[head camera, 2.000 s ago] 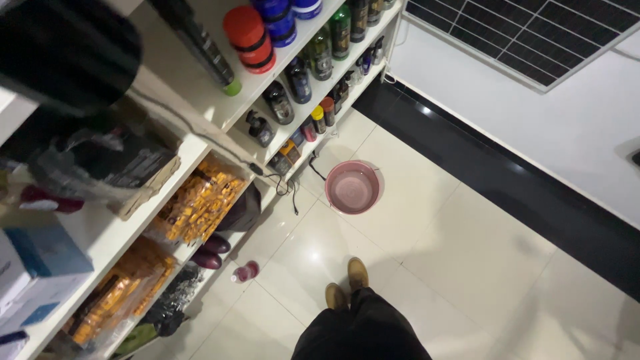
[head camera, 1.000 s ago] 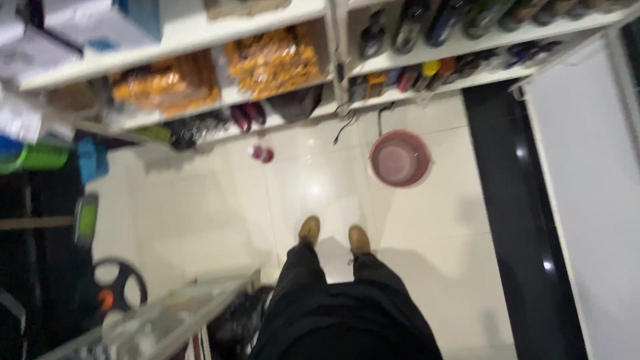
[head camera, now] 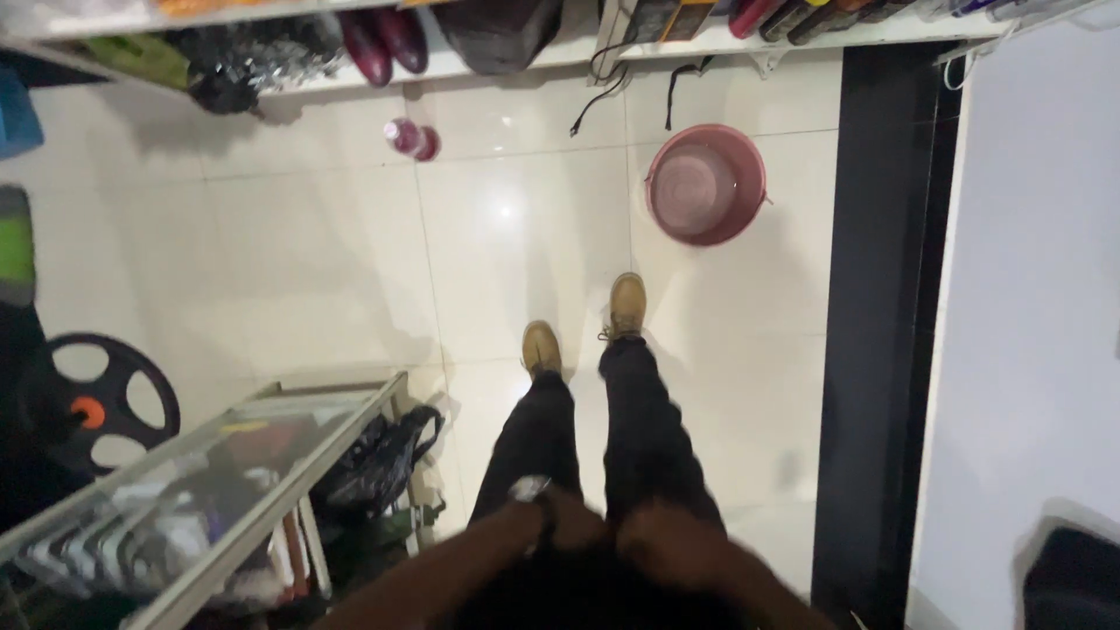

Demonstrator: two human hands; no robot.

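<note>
Both forearms reach in from the bottom of the view, close to my body. My left hand (head camera: 573, 518), with a watch at its wrist, is near my waist over the dark trousers (head camera: 535, 446). Beside it is my right hand (head camera: 646, 527); the two are close together, blurred and dark, and their fingers cannot be made out. Whether either holds anything is hidden. Beyond my tan boots (head camera: 627, 306) a pink plastic bucket (head camera: 750, 192) stands on the tiled floor, with what looks like clear water in it. A small pink bottle (head camera: 411, 138) is left of the bucket.
Along the top runs a white shelf (head camera: 560, 59) with dark red shoes (head camera: 367, 52), a dark bag and bottles; black cables (head camera: 602, 103) hang from it onto the floor. A glass display case (head camera: 262, 446) and a black wheel-shaped plate (head camera: 157, 394) are at lower left. A white panel (head camera: 1032, 289) borders the right.
Both forearms and hands have come into view at the bottom. My feet, side by side a second ago, now stand with the right one ahead. The view has turned since two seconds ago.
</note>
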